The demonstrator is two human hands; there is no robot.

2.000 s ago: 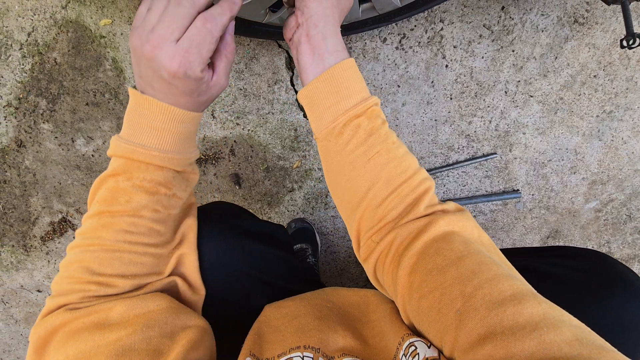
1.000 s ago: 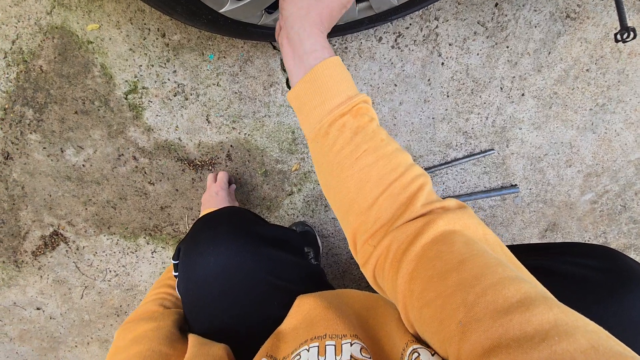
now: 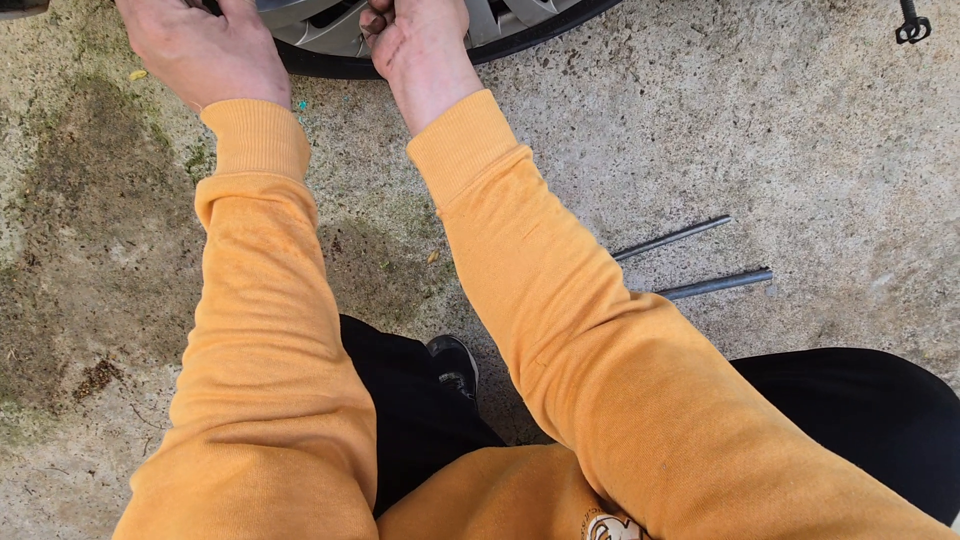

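Note:
A car wheel with a silver multi-spoke face [image 3: 319, 28] and a black tyre [image 3: 525, 46] is cut off by the top edge. My left hand [image 3: 206, 56] is at the wheel's left side, back of the hand up; its fingertips are hidden or out of view. Over the spokes is my right hand [image 3: 424, 45], its fingers curled and dark smudges on them. Whether either hand holds anything cannot be seen.
Two metal rods [image 3: 716, 283] [image 3: 675, 236] lie on the concrete ground [image 3: 825, 165], partly behind my right sleeve. A black metal tool end with a looped tip [image 3: 913, 30] is at the top right. My shoe [image 3: 454, 367] is below centre.
My left hand, low on the ground beside my knee one second ago, is up at the wheel again. My right hand stays at the wheel.

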